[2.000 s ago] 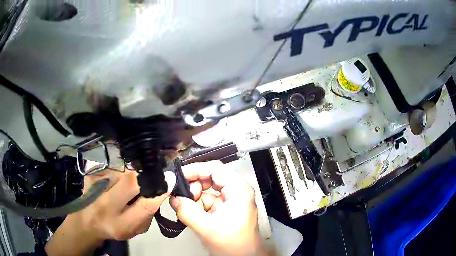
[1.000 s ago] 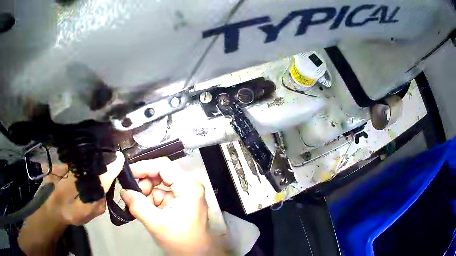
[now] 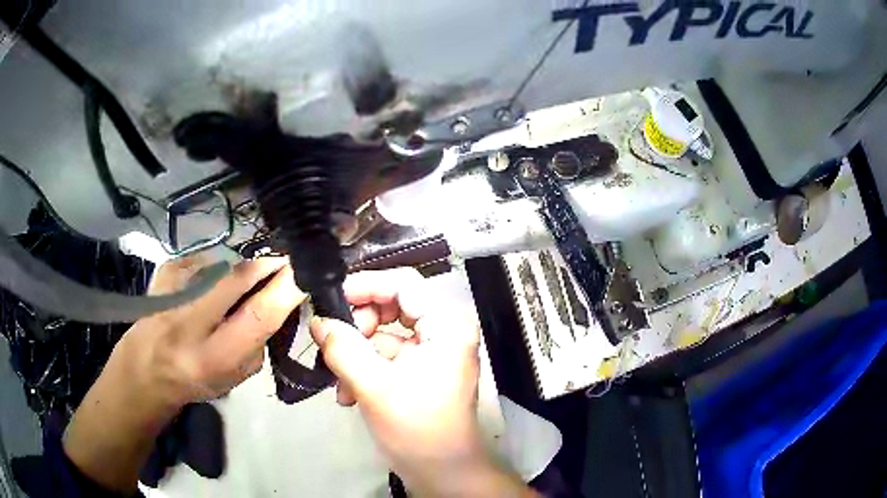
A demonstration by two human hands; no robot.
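A black fabric piece (image 3: 300,377) curves in a loop below the needle area, between my two hands. My left hand (image 3: 199,340) is at its left, with the fingers closed on its dark edge. My right hand (image 3: 408,360) pinches its right side between thumb and fingers. The dark needle-bar and presser parts (image 3: 303,229) of the sewing machine hang right above the fingertips and partly hide them. The stitching point itself is hidden.
The off-white machine head (image 3: 467,58) fills the top. A white bottle with yellow label (image 3: 671,126) and a black slotted lever (image 3: 576,253) are at right. A black heap (image 3: 49,340) lies at left, a blue crate (image 3: 807,409) at lower right.
The camera view has shifted. Both hands stay close together under the needle area. The fabric loop now hangs nearer the left fingers, and dark pieces show below my left hand.
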